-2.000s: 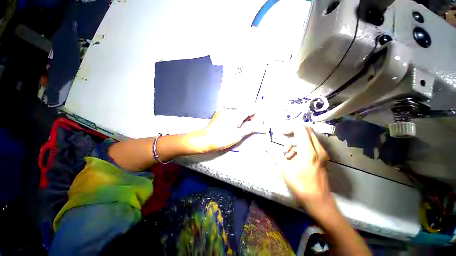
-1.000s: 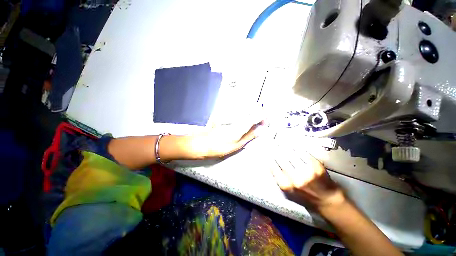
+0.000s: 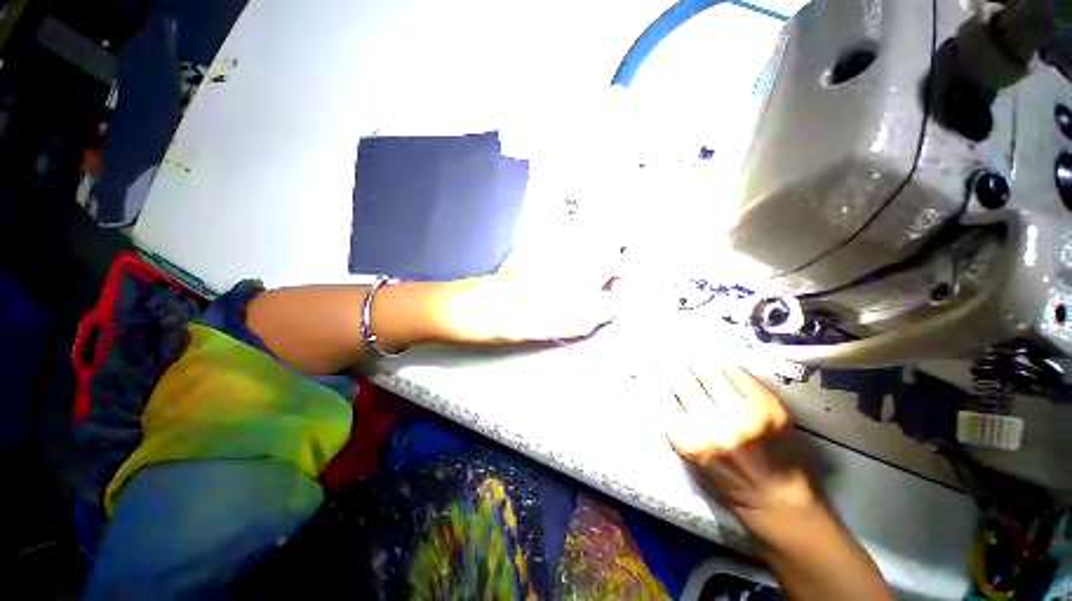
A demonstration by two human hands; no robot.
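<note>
A stack of dark navy fabric squares (image 3: 433, 206) lies on the white table, left of the needle area, edges offset. My left hand (image 3: 553, 308) lies flat beside the needle area, washed out by the lamp. My right hand (image 3: 729, 420) is palm down in front of the presser foot (image 3: 774, 315), fingers towards the needle. Any fabric under the hands is lost in the glare. The off-white machine head (image 3: 846, 141) stands at right.
A blue tube (image 3: 661, 38) curves behind the needle. The tension knob (image 3: 987, 430) is at right, with dark scraps (image 3: 864, 387) under the machine arm. A red-rimmed basket (image 3: 99, 326) of dark cloth is at lower left. The table's front edge (image 3: 529, 444) carries a scale.
The view has shifted, with the machine head larger and nearer. My right hand has drawn back from the needle area compared with two seconds ago, its fingers more spread. The dark stack stays in place.
</note>
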